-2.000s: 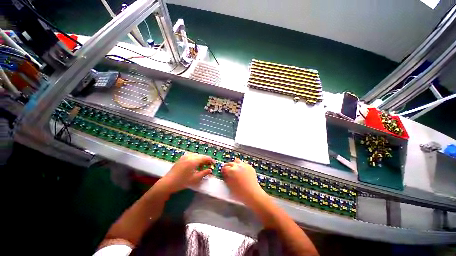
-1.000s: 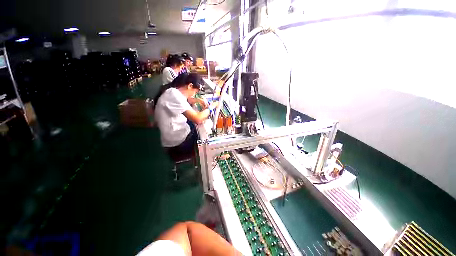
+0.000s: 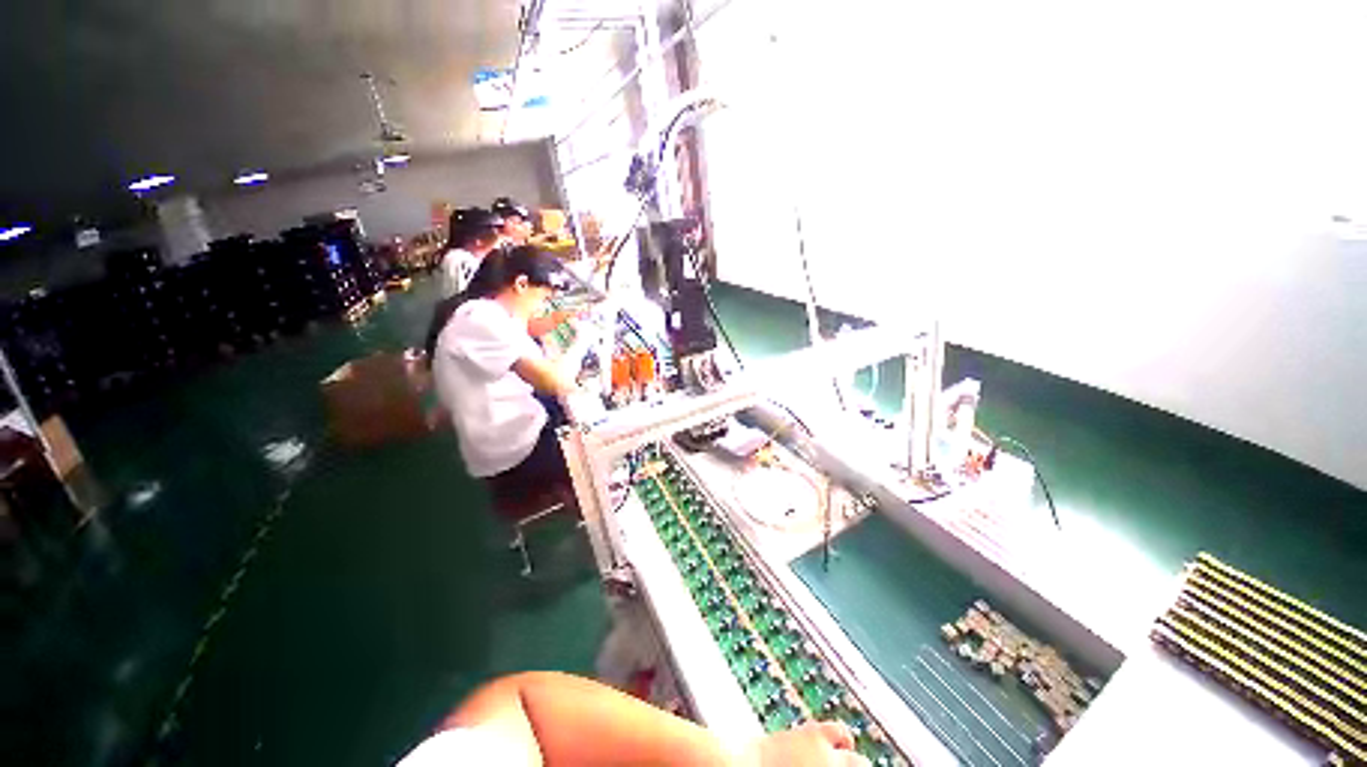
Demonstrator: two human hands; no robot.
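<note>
Green circuit board panels (image 3: 708,577) run in two rows along the near track, from the metal frame down to the bottom edge. My left hand (image 3: 811,745) is over the near end of these rows, small and cut off by the bottom edge. Its fingertips and anything in them are hidden. My left forearm crosses the bottom of the picture. My right hand is out of the picture. Small tan components (image 3: 1020,659) lie in a cluster on the green mat (image 3: 885,587), beside thin pale lines.
Striped yellow-and-black rows (image 3: 1274,652) lie at the right by a white sheet (image 3: 1162,716). An aluminium frame (image 3: 675,412) spans the track. A seated person in a white shirt (image 3: 487,382) works beyond it, with others behind. A cardboard box (image 3: 375,400) stands on the floor.
Two seconds ago both hands were at the boards; the view has since swung left. Since one second ago, my left hand has come into view over the boards at the bottom edge.
</note>
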